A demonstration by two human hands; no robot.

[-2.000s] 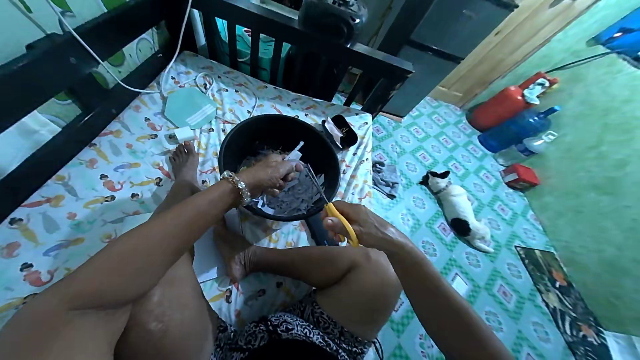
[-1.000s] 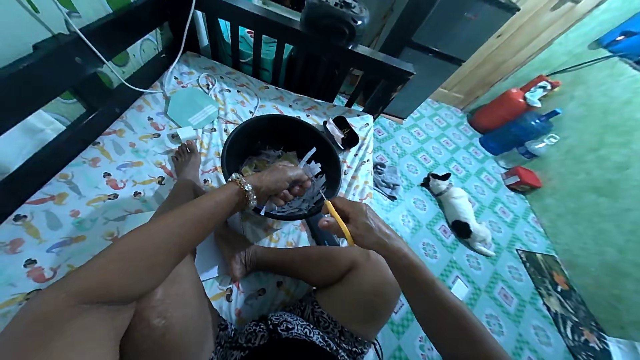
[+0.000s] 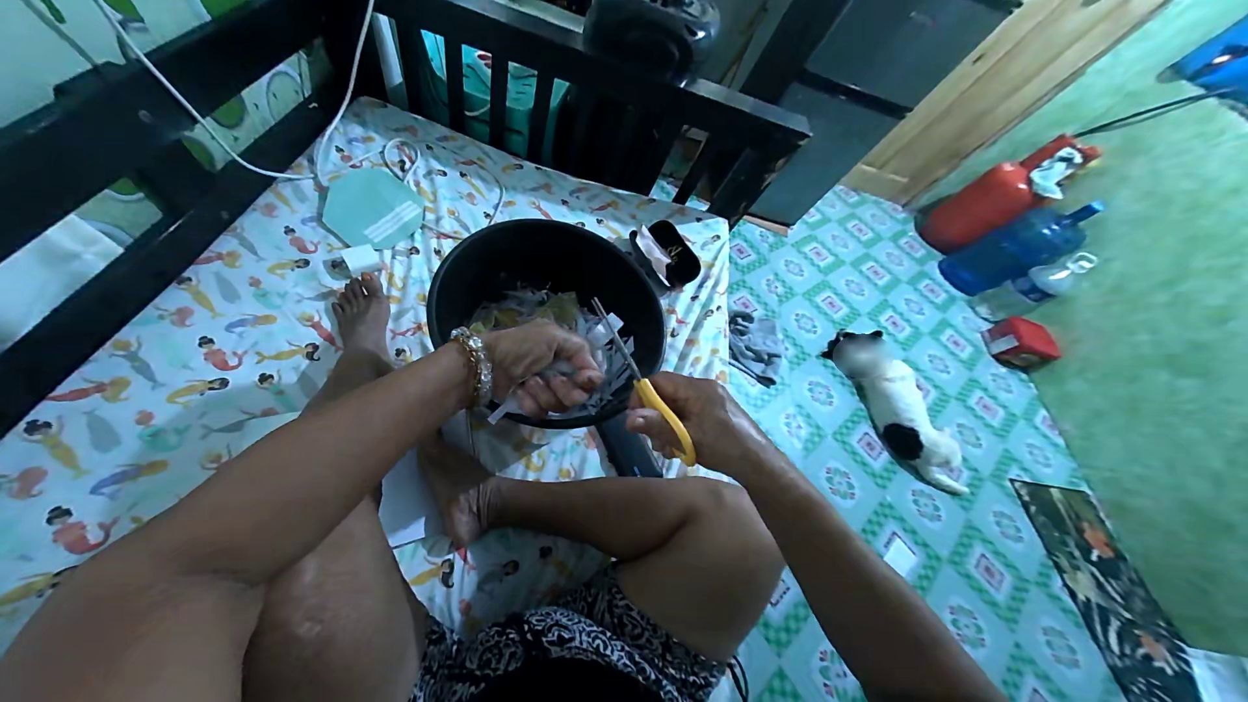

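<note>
A black pan with a dark handle stands on the patterned bed sheet between my feet. Cut paper strips and some yellowish pieces lie inside it. My left hand, with a beaded bracelet at the wrist, is over the pan's near side and holds thin paper strips, partly hidden by the fingers. At the pan's right edge my right hand grips yellow-handled scissors, whose blades point up and left over the strips.
An open black case lies beside the pan. Behind it are a teal hexagonal object, a white adapter and cables. A black wooden rail borders the bed. On the tiled floor lie a black-and-white animal, a grey cloth and bottles.
The longer pale strips that stood out above my left hand a second ago no longer show there. The scissor blades show more plainly now. Both hands remain at the pan.
</note>
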